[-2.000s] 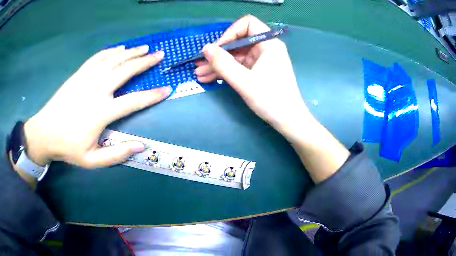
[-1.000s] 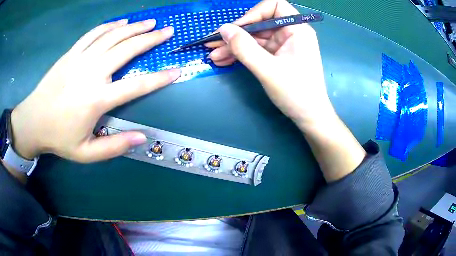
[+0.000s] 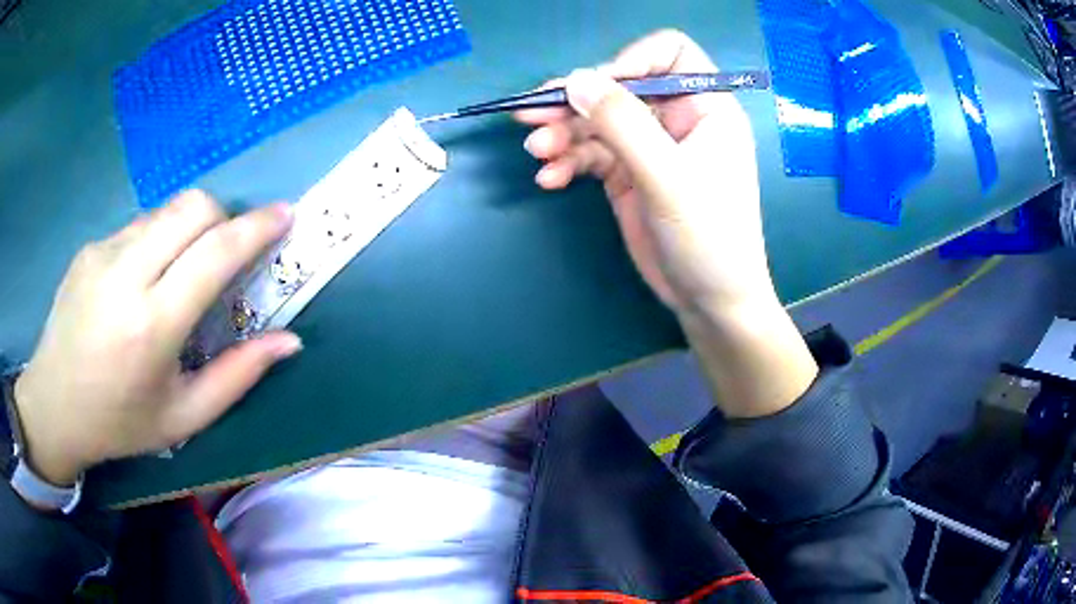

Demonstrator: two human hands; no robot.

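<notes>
The LED strip board (image 3: 336, 224) lies slanted on the green bench, its far end up and to the right. Its far half is washed out by glare, with several round LEDs faintly visible. My left hand (image 3: 148, 325) grips the board's near part between thumb and fingers and covers some of it. My right hand (image 3: 667, 153) holds the black tweezers (image 3: 614, 91) with the tip pointing left, close to the board's far end. I cannot tell whether a small piece is at the tip. The blue carrier sheet (image 3: 283, 77) with rows of small whitish dots lies beyond the board.
Overlapping glossy blue sheets (image 3: 879, 112) and a narrow blue strip (image 3: 969, 112) lie at the right of the green bench (image 3: 519, 271). The bench's near edge runs in front of my body. A grey floor with a yellow line (image 3: 932, 309) and boxes show at the right.
My left hand has left the blue sheet and taken hold of the board, which is turned with its right end upward. The tweezers have moved off the sheet to near the board's end.
</notes>
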